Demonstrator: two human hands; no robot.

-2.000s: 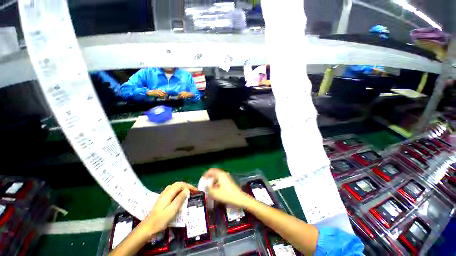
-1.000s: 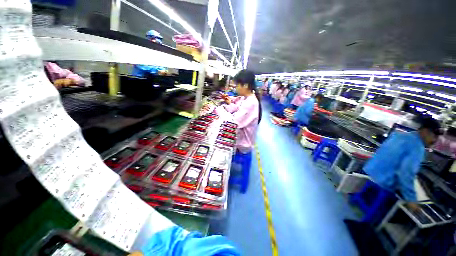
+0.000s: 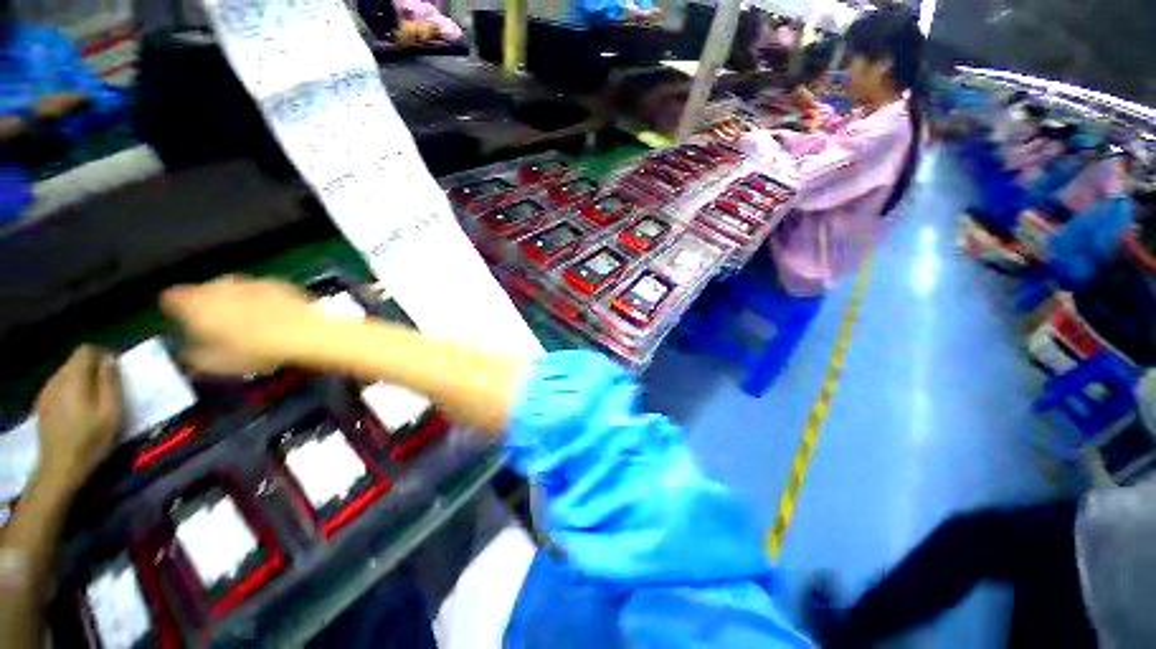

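Note:
A clear tray (image 3: 380,507) holds several red-and-black phones with white labels; one labelled phone (image 3: 218,543) lies in its front row. My left hand (image 3: 79,412) is at the far left over the tray, fingers closed on the edge of a white label strip (image 3: 155,387). My right hand (image 3: 228,327) is just right of it, above the back row, blurred; whether it holds anything cannot be told. Another long printed strip (image 3: 368,190) hangs from the top and passes behind my right forearm.
Stacked trays of red phones (image 3: 596,269) stand beyond my right sleeve. A person in pink (image 3: 843,165) works at the bench behind them. A blue stool (image 3: 748,332) and a blue floor with a yellow line (image 3: 824,418) lie to the right. White waste paper (image 3: 488,586) shows below the tray.
The view swung right, then back partly left and down. My hands and the tray are in view again at the left, and the hanging strip has shifted right since the last frame.

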